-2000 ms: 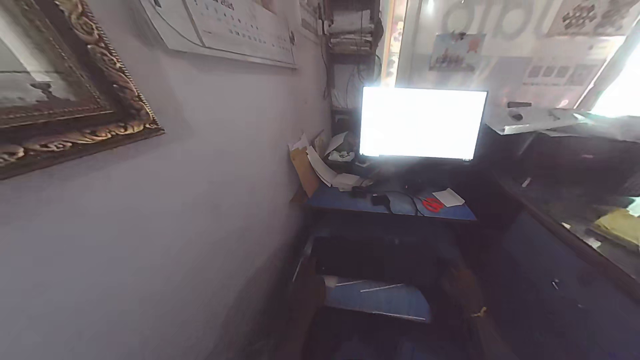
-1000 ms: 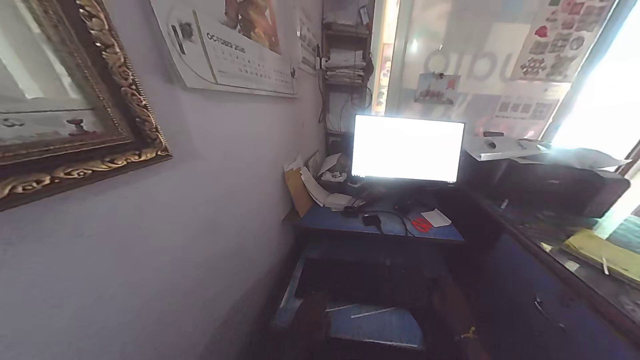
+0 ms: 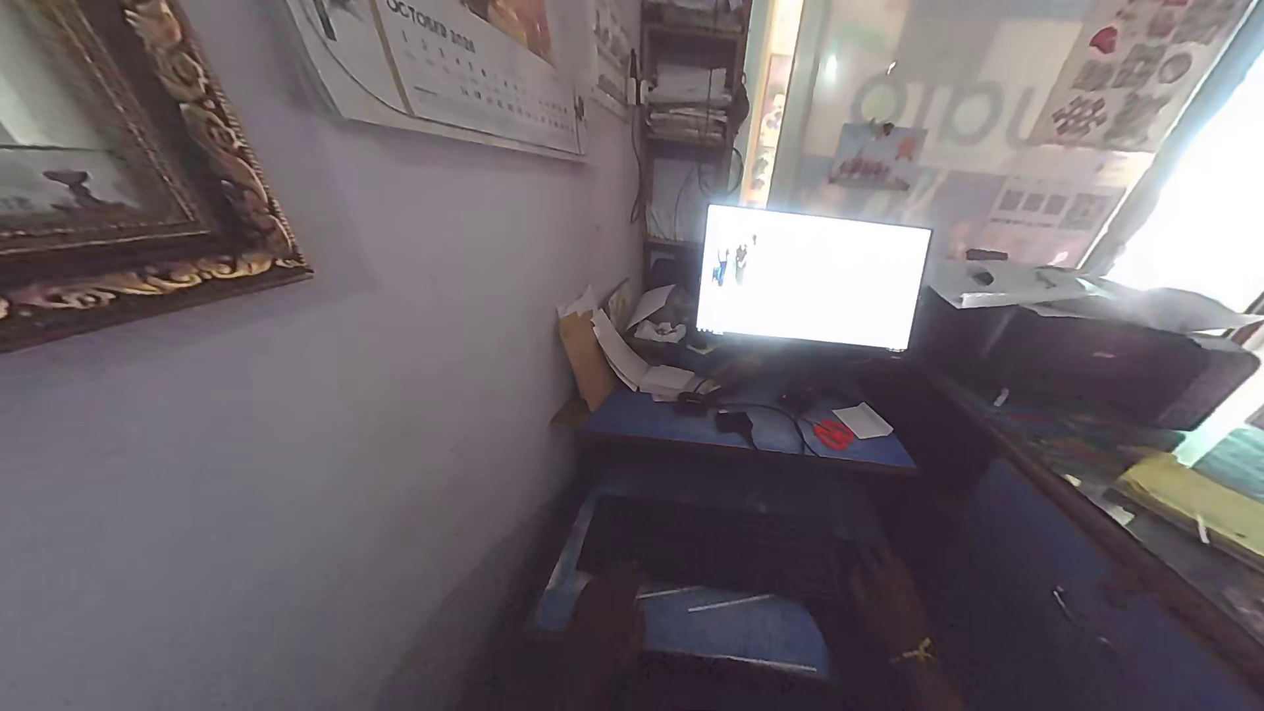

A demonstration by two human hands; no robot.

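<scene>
A black keyboard [image 3: 711,543] lies on a blue pull-out tray [image 3: 731,627] below the desk. My left hand [image 3: 607,602], dark in shadow, rests at the keyboard's left front edge. By the keyboard's right end is my right hand [image 3: 884,592], with a yellow band at the wrist; whether something lies under its palm is hidden in the dark. A lit monitor [image 3: 812,278] stands at the back of the desk, its screen mostly white with small dark shapes at the left.
The blue desk [image 3: 652,420] holds a red coiled item [image 3: 833,434], white paper [image 3: 863,422], black cables [image 3: 736,423] and leaning papers [image 3: 617,351]. A wall borders the left side. At right, a counter [image 3: 1116,563] stands beside a black printer-like machine [image 3: 1096,360].
Small dark shapes now show on the monitor, which was plain white before. Both hands remain around the keyboard. The view has shifted somewhat.
</scene>
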